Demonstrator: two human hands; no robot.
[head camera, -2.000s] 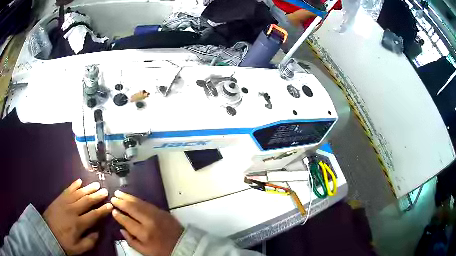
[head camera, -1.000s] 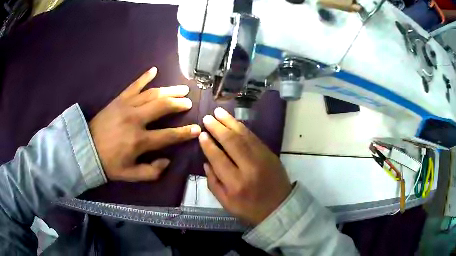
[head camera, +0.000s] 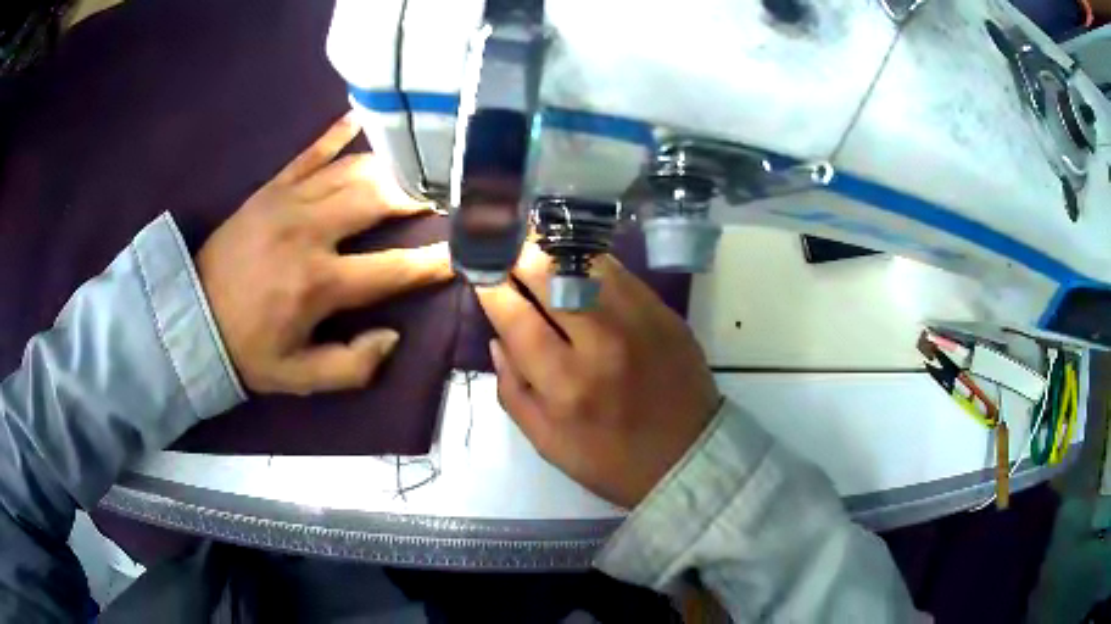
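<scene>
The dark plum garment panel (head camera: 146, 134) lies flat on the table and runs under the sewing machine (head camera: 755, 85). My left hand (head camera: 305, 268) lies flat on the panel with its fingers spread, left of the needle area. My right hand (head camera: 609, 378) rests on the cloth just in front of the machine's head, fingers close together, fingertips partly hidden behind the tension knobs (head camera: 573, 262). The needle and presser foot are hidden by the metal lever and the head. The near edge of the panel lies left of my right hand.
Loose dark threads (head camera: 414, 469) lie on the white table near the grey ruler tape (head camera: 366, 536). Small tools (head camera: 962, 380) and shears with green and yellow handles (head camera: 1060, 408) lie at the right end. A dark rectangle (head camera: 838, 249) lies on the machine bed.
The view has moved closer to the machine's head. The panel's near edge has moved away from me toward the machine, uncovering threads on the table. Both hands have moved forward with it.
</scene>
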